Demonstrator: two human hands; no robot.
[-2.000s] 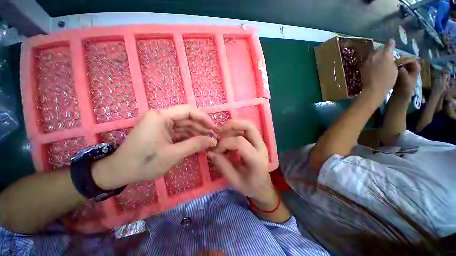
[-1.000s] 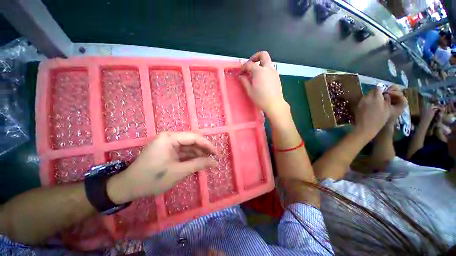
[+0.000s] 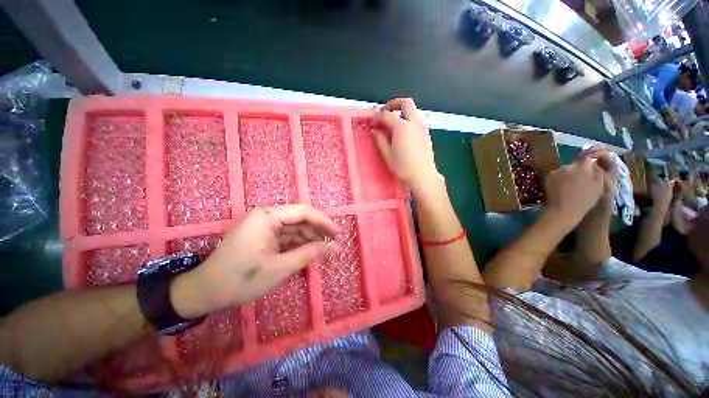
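A pink foam tray [image 3: 155, 179] lies in front of me, with rectangular pockets in two rows. Many small shiny metal rings [image 3: 194, 190] fill most pockets; the two right-end pockets look nearly bare. My left hand [image 3: 253, 253], with a dark wristwatch, is over the tray's middle, palm facing right, fingers curled and the thumb tip close to them. A tiny bright spot shows at its fingertips; I cannot tell if it is a held ring. My right hand [image 3: 406, 148] is at the upper right pocket, fingertips bent over its top edge; what they pinch is too small to tell.
A crumpled clear bag [image 3: 23, 148] lies left. A pale rail [image 3: 272, 92] and grey post [image 3: 66, 39] stand beyond the tray. An open cardboard box [image 3: 494, 175] of dark coppery parts is right, beside a neighbouring person's arms [image 3: 536, 229]. Dark metal units [image 3: 513, 39] sit farther off.
My right hand left my left hand's fingertips for the upper right pocket and has stayed there since. My left hand has kept nearly the same pose over the tray. The neighbour's hands now hold something white.
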